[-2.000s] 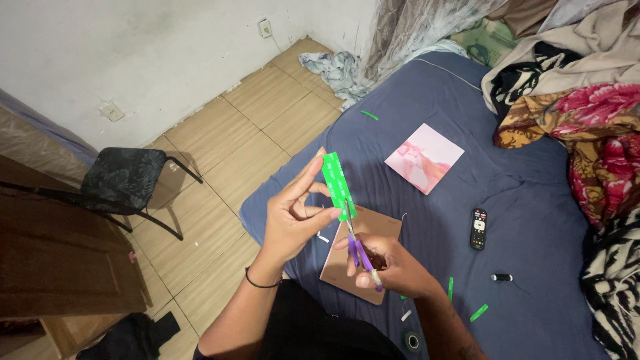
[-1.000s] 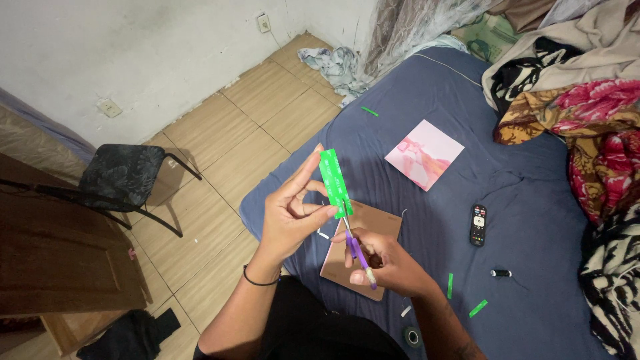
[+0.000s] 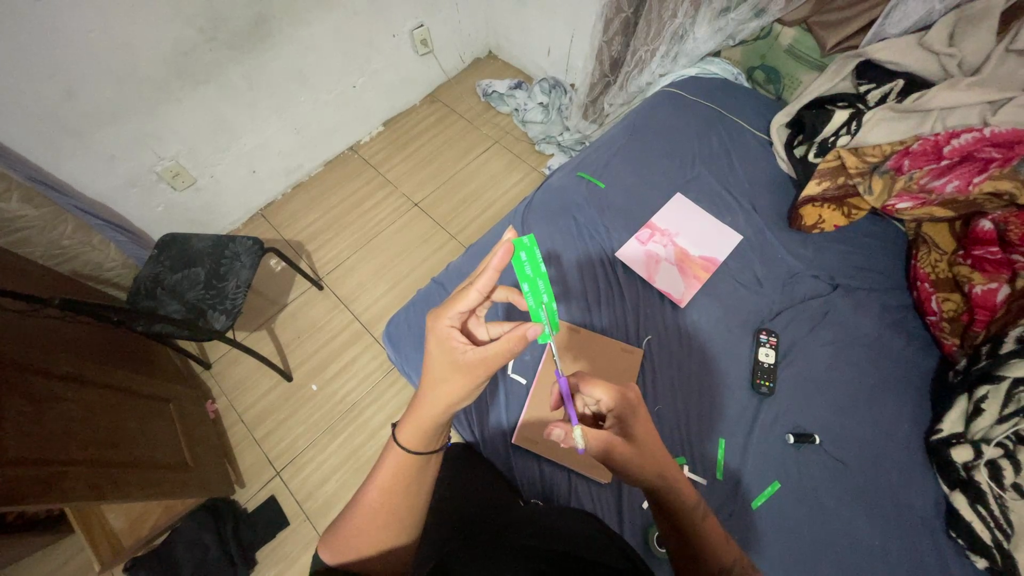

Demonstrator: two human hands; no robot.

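Note:
My left hand (image 3: pixel 472 336) holds a strip of green-backed 3M VHB tape (image 3: pixel 532 276) upright between thumb and fingers. Purple-handled scissors (image 3: pixel 566 400) are in my right hand (image 3: pixel 612 428), their blades at the strip's lower end, lying lengthwise along it. Below the hands, a brown square board (image 3: pixel 608 360) rests on the bed, partly hidden by my right hand. Narrow green tape pieces (image 3: pixel 721 458) lie right of my right forearm, and another green piece (image 3: pixel 590 180) lies near the bed's far edge.
On the blue bed sheet (image 3: pixel 848 320) are a pink printed square card (image 3: pixel 678 250), a black remote control (image 3: pixel 765 362) and a black thread spool (image 3: pixel 802 438). Patterned blankets (image 3: pixel 952 192) are heaped at the right. A black chair (image 3: pixel 196 284) stands on the tiled floor at left.
The scissor blades, more apart two seconds ago, now look closer together at the green strip. Both hands stay in nearly the same place.

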